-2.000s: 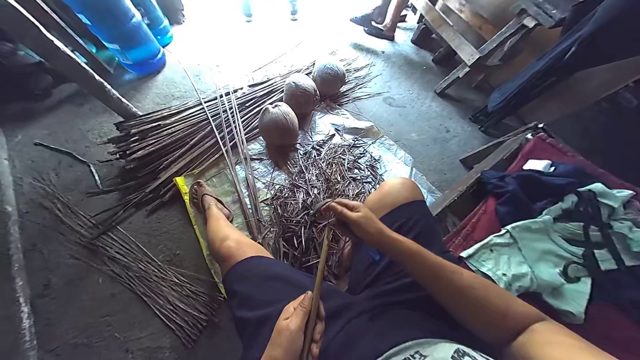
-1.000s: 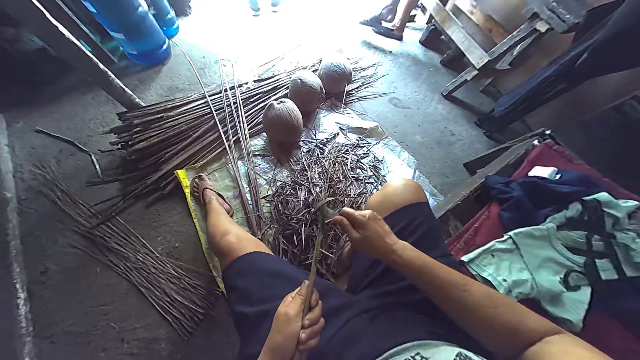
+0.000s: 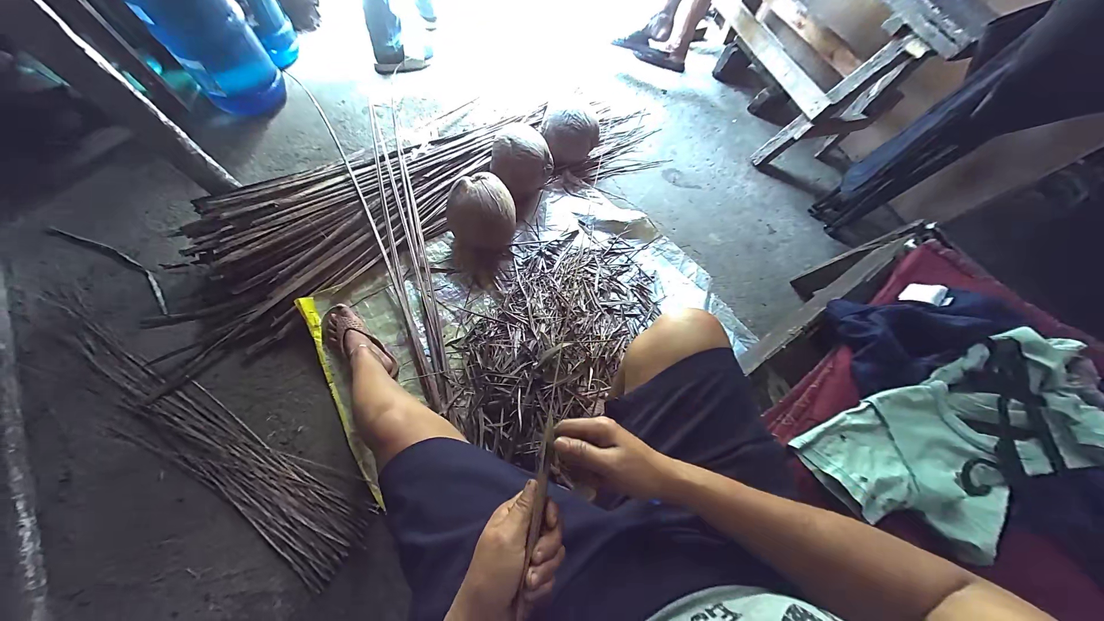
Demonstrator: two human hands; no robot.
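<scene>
My left hand (image 3: 522, 548), low in the head view, is closed around a long brown palm leaf strip (image 3: 539, 500) that points up and away from me. My right hand (image 3: 604, 453) is at the strip's upper part with fingers bent; whether it also holds a small tool is hidden. Beyond both hands, a heap of short dark leaf scraps (image 3: 552, 345) lies between my legs on a plastic sheet with a yellow edge (image 3: 323, 362). Several long thin strips (image 3: 401, 233) lean across the sheet's left part.
Three husked coconuts (image 3: 481, 211) rest beside a large pile of long dry strips (image 3: 302, 228). A bundle of thin sticks (image 3: 233, 474) lies on the floor at left. Clothes (image 3: 940, 431) cover a red cloth at right. Blue water jugs (image 3: 233, 69), a wooden bench (image 3: 802, 78) and other people's feet are farther off.
My right hand has moved down, closer to my left hand, and the strip's top end is lower. My left hand stays closed around the strip.
</scene>
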